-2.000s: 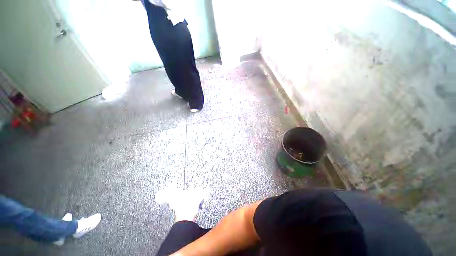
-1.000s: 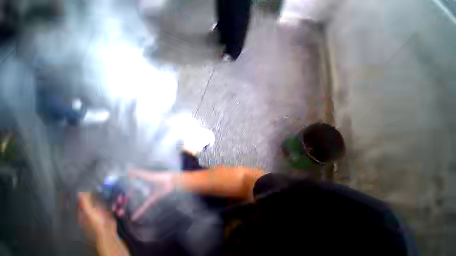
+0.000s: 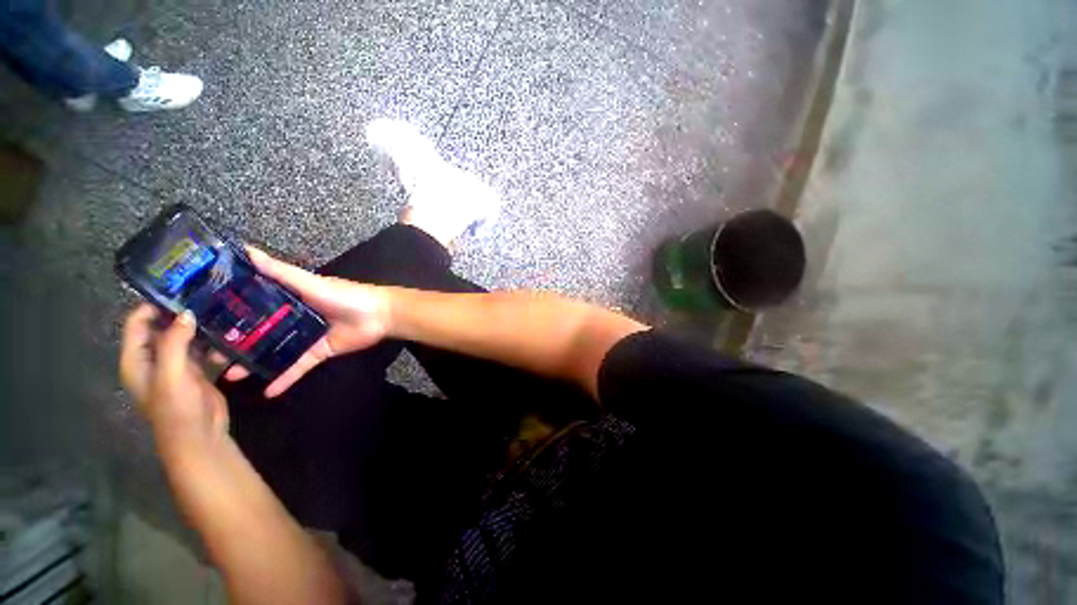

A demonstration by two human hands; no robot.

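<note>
A black smartphone (image 3: 224, 290) with a lit screen showing blue, yellow and red pictures is held tilted over the lap. My right hand (image 3: 337, 317) holds it from below and along its right edge, with the palm partly hidden under it. My left hand (image 3: 177, 384) is at the phone's lower left edge, one fingertip against the screen and the other fingers curled by the edge. Both hands are bare. Black trousers (image 3: 343, 443) lie under the phone, with a pale, overexposed shoe (image 3: 443, 195) beyond the knee.
A green bucket (image 3: 691, 272) with a dark round opening stands by the stained wall (image 3: 933, 201) at right. Another person's jeans leg (image 3: 59, 53) and white shoe (image 3: 163, 90) are at upper left. The floor (image 3: 591, 130) is grey speckled. Pale slats (image 3: 41, 555) show at lower left.
The view has tilted down towards the lap and the whitish blur has cleared. The phone and both hands now show sharply. The standing person in dark trousers has left the view.
</note>
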